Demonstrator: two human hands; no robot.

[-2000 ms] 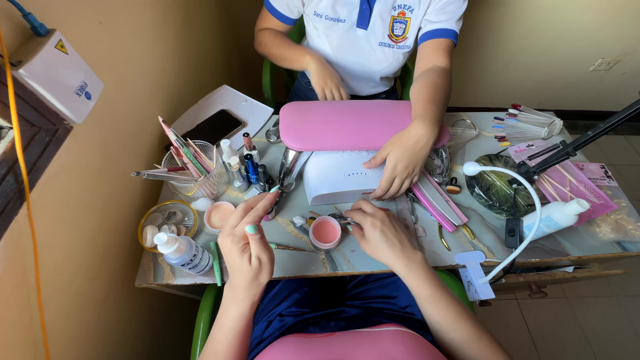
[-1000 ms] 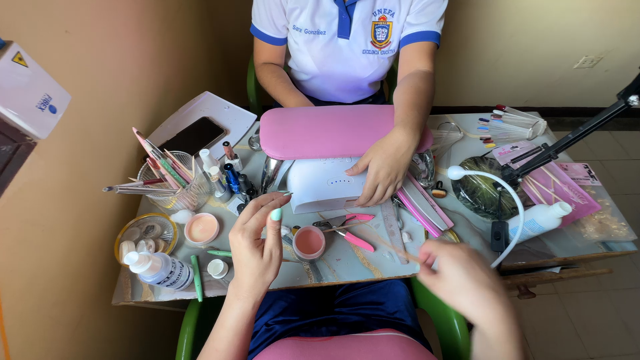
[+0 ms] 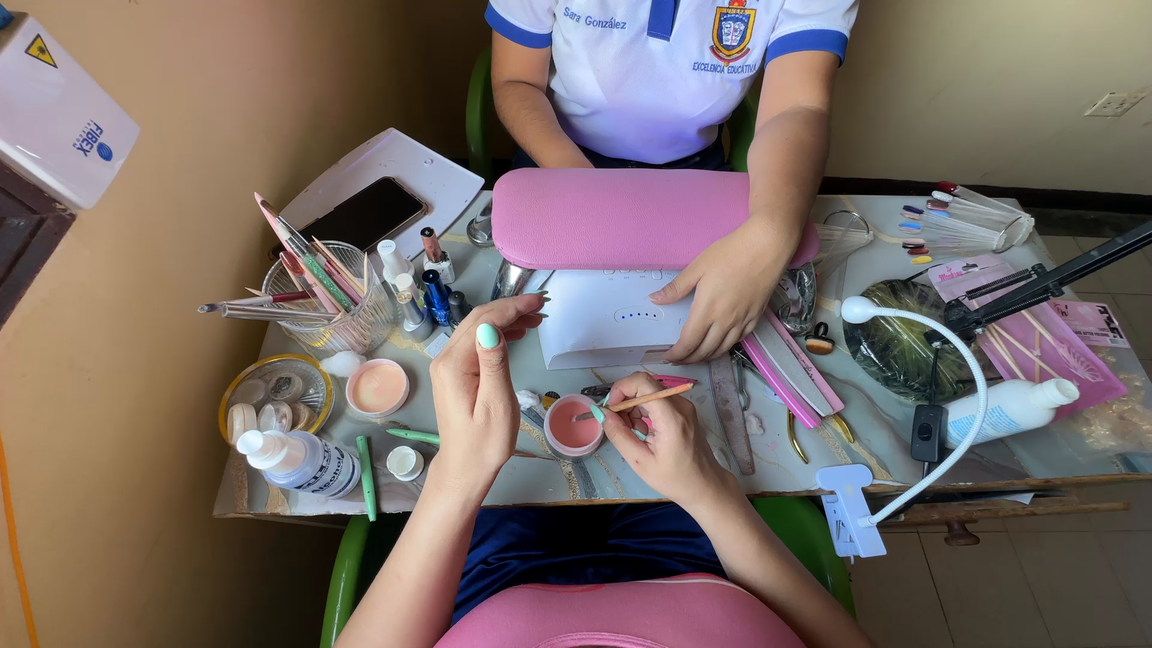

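My right hand (image 3: 661,441) holds a thin wooden-handled brush (image 3: 643,398), its tip over a small jar of pink product (image 3: 573,426). Raised left of the jar is my left hand (image 3: 481,391), thumb up and fingers curled; a small dark tip shows by its fingers, and whether it grips something I cannot tell. A white nail lamp (image 3: 576,315) stands beyond both hands, with another person's hand (image 3: 733,288) resting on it. Behind the lamp lies a pink padded armrest (image 3: 621,216). An open jar of peach product (image 3: 378,388) and a small white pot (image 3: 405,463) are to the left.
At left stand a basket of brushes (image 3: 373,328), polish bottles (image 3: 436,297), a gold-rimmed dish (image 3: 328,396) and an alcohol bottle (image 3: 301,463). Nail files (image 3: 792,369), cuticle nippers (image 3: 796,439), a flexible lamp (image 3: 967,360) and a white bottle (image 3: 1012,409) lie at right. A phone (image 3: 373,214) is at the back.
My right hand has moved left, bringing the brush to the pink jar. Two seconds ago that hand was beside the jar with no wooden brush plainly visible. My left hand remains raised.
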